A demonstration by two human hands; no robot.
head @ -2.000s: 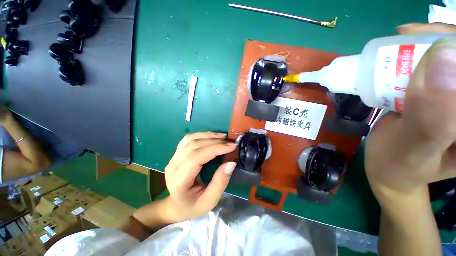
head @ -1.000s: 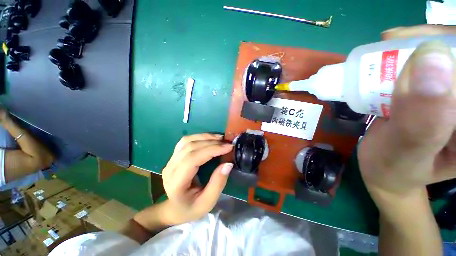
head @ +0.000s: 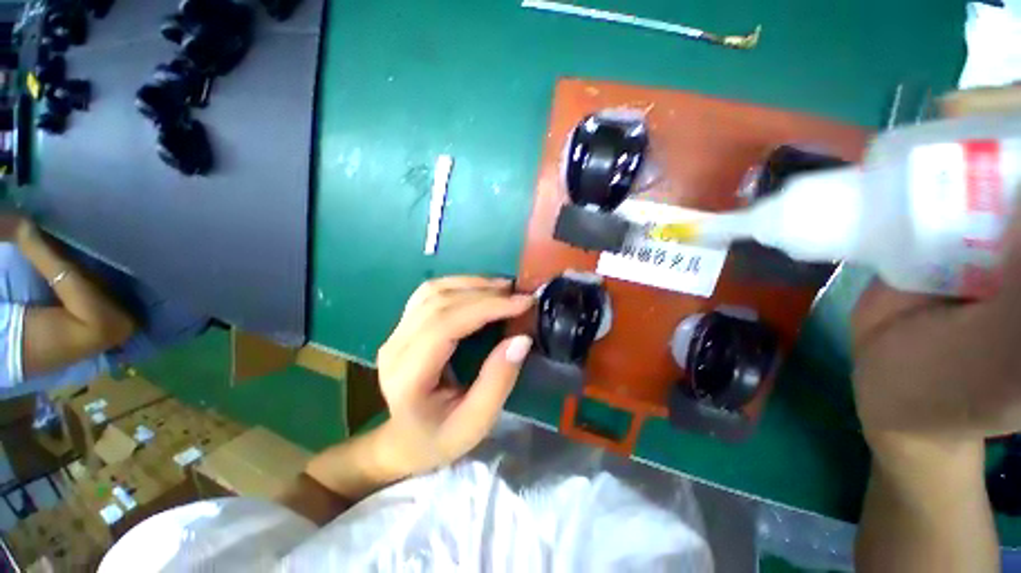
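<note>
The reddish-brown fixture (head: 672, 123) lies on the green mat with a white Chinese label and several glossy black C shells. The upper left shell (head: 606, 161) and lower left shell (head: 569, 320) stand in it; the lower right shell (head: 728, 360) does too. The upper right shell (head: 797, 168) is partly hidden by the glue bottle. My right hand (head: 940, 358), blurred and cut off by the right edge, holds the glue bottle (head: 896, 207), its yellow nozzle tip over the label. My left hand (head: 448, 364) has thumb and forefinger apart beside the lower left shell; fingertip contact is unclear.
A white strip (head: 438, 204) lies left of the fixture, and a thin rod with a brass-coloured end (head: 638, 22) behind it. Black shells (head: 213, 39) lie on the dark grey mat (head: 252, 190). A person's arm (head: 78, 308) is at far left, above cardboard cartons (head: 168, 425).
The glue bottle has moved away from the upper left shell, down and to the right, so its tip is over the label. My left hand stays beside the lower left shell.
</note>
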